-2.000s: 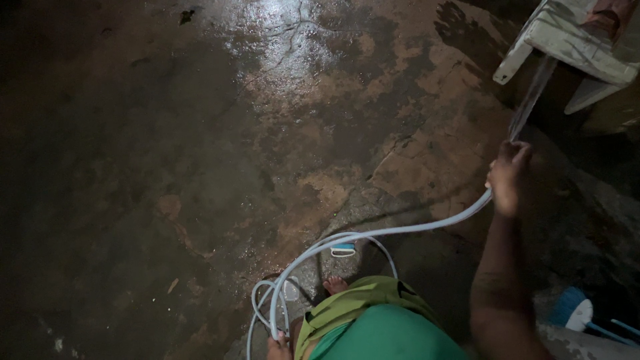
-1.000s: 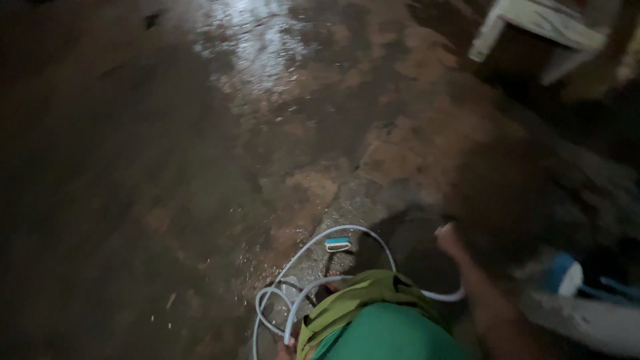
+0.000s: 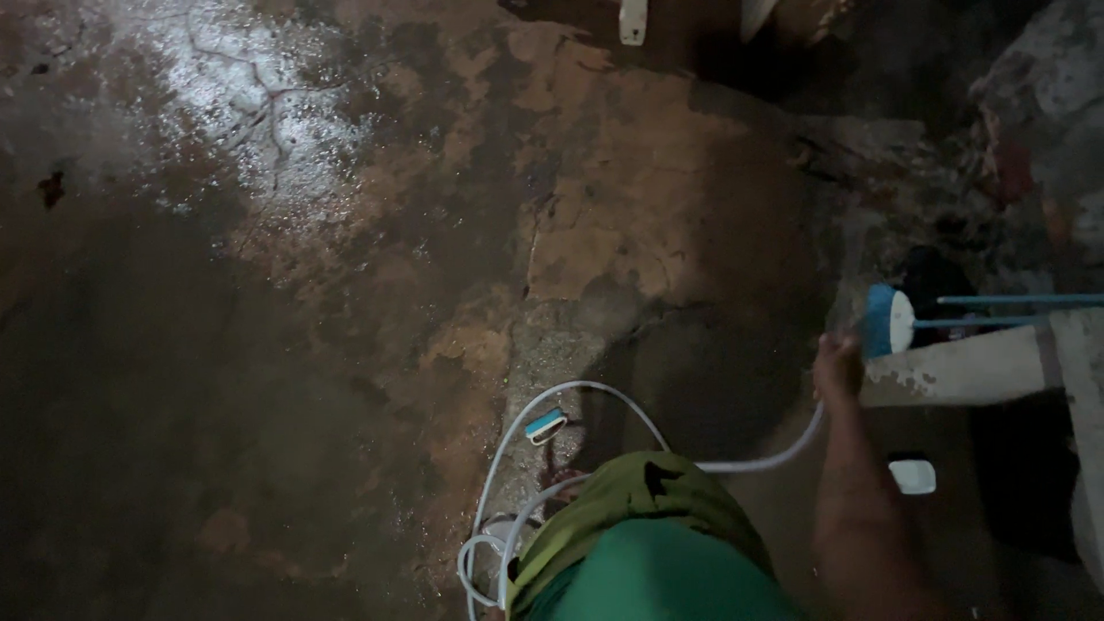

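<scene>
My right hand (image 3: 838,369) is closed on the end part of a pale hose (image 3: 755,466), beside a blue-bristled broom head (image 3: 888,321). From there the hose runs left past my green clothing and loops over the floor. At the bottom edge, a sliver of my left hand (image 3: 494,614) shows by the hose loops; most of it is hidden, so its hold cannot be made out. A blue and white scrub brush (image 3: 546,426) lies on the wet floor inside the large loop, close to my foot.
Wet, cracked concrete floor (image 3: 345,345) spreads ahead and left. A pale low ledge (image 3: 966,371) stands at the right, with thin blue handles (image 3: 1026,300) above it and a white container (image 3: 912,476) below it. White furniture legs (image 3: 633,21) show at the top.
Two seconds ago my right hand held the hose toward the white plastic furniture, with water spraying; it is now beside the broom head. The view has swung right.
</scene>
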